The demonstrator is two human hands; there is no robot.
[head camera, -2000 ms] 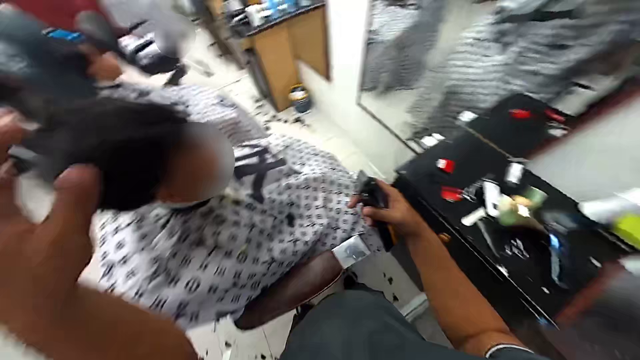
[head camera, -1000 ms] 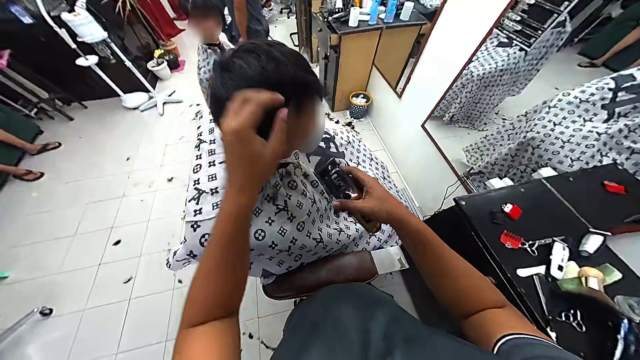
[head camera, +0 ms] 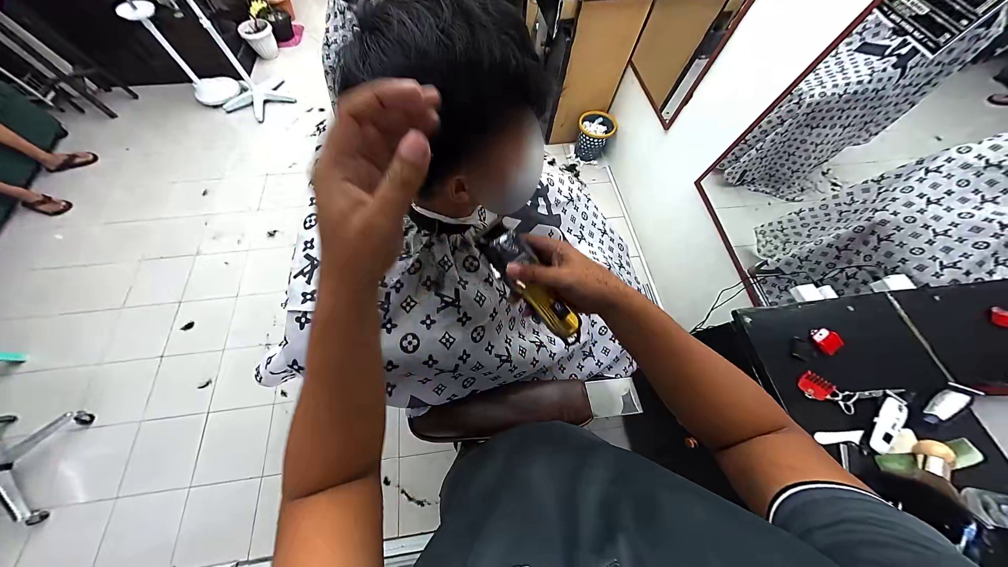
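Note:
My right hand (head camera: pixel 563 272) holds a black and yellow hair clipper (head camera: pixel 531 283), its blade end up near the collar of a seated person. My left hand (head camera: pixel 374 169) is raised beside the back of the person's black hair (head camera: pixel 449 71); it is empty, with fingers bent and thumb apart. Whether it touches the hair I cannot tell. A white barber's cape (head camera: pixel 472 339) with a black print covers the person, and a pale and dark neck band (head camera: pixel 449 219) goes round the neck. The chair's brown padded armrest (head camera: pixel 504 411) is between the cape and my body.
At right, a black counter (head camera: pixel 776 335) bears red clipper guards (head camera: pixel 827 341), scissors (head camera: pixel 854 399), a white trimmer (head camera: pixel 890 424) and a brush (head camera: pixel 935 457). Above it is a wall mirror (head camera: pixel 874 157). A waste basket (head camera: pixel 594 135) stands by the wall. Another person's sandalled feet (head camera: pixel 59 185) show at left.
My left hand has lifted off the side of the head, its fingers spreading from a closer bend. The clipper remains in my right hand, now tilted with its yellow body in sight. The view has shifted.

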